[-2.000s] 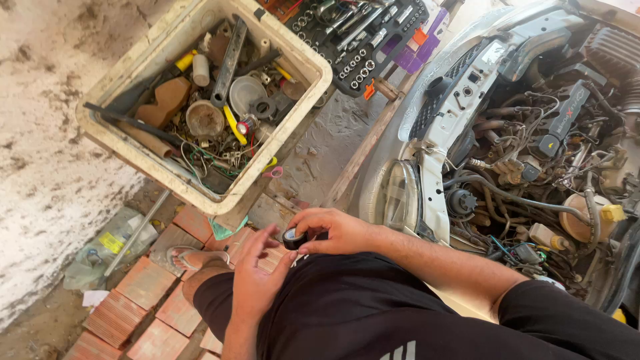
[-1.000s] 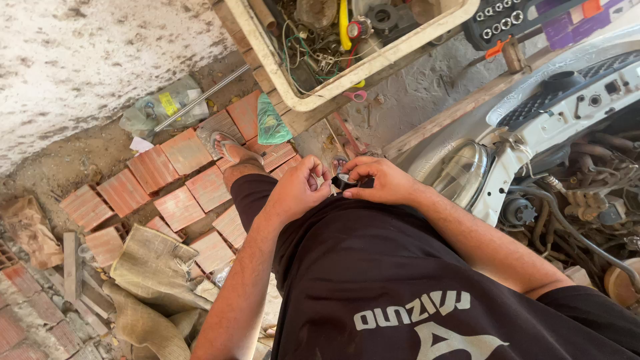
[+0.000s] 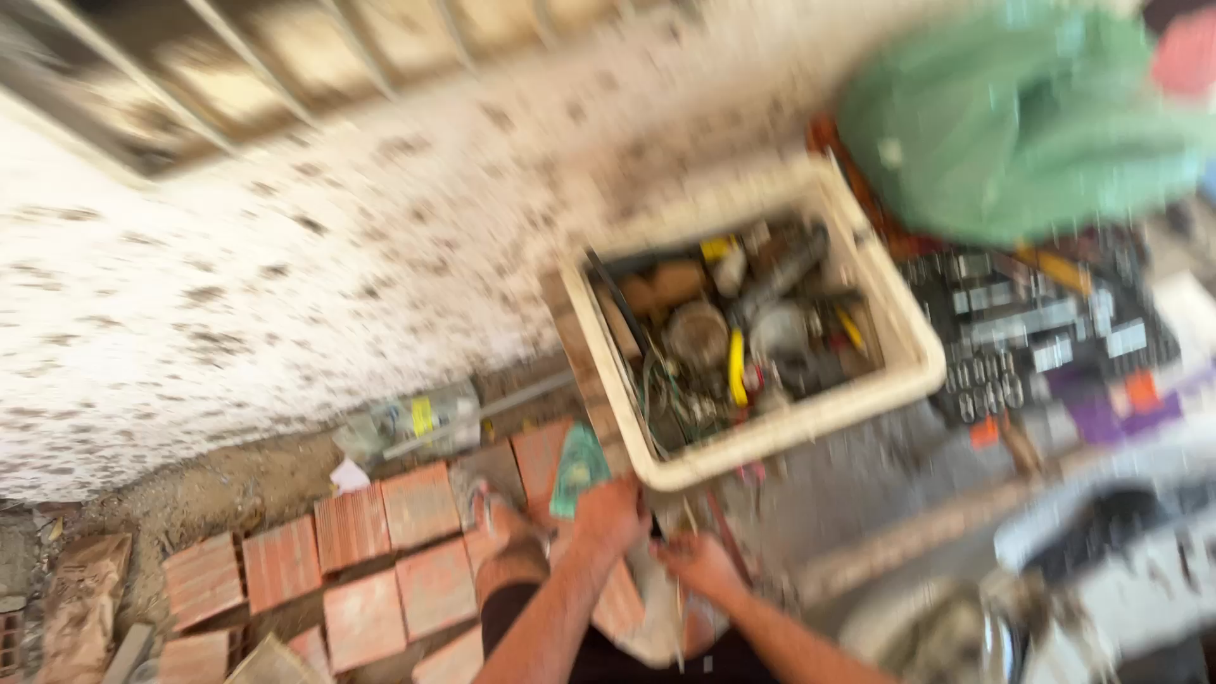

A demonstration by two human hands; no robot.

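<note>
My left hand (image 3: pixel 611 516) and my right hand (image 3: pixel 701 560) are close together just below the near corner of a cream plastic bin (image 3: pixel 788 425). Between them is a small black object (image 3: pixel 655 528), blurred, with the right fingers at its lower end. Whether the left fingers also grip it is not clear. The bin holds a yellow-handled tool (image 3: pixel 737 367), wires, a round container (image 3: pixel 698 334) and greasy metal parts. Right of the bin lies a black socket set (image 3: pixel 988 380) with metal sockets and tools.
Red hollow bricks (image 3: pixel 351 617) pave the ground at lower left, beside a clear plastic bag (image 3: pixel 408 427). A speckled wall (image 3: pixel 380 256) with a barred window rises behind. A green cloth or bag (image 3: pixel 1007 123) is at upper right. The car's front (image 3: pixel 1121 608) is at lower right, blurred.
The view has swung up towards the wall and bin. My hands, earlier near my waist, are now extended further forward, beside the bin's corner. The small black object is still between them.
</note>
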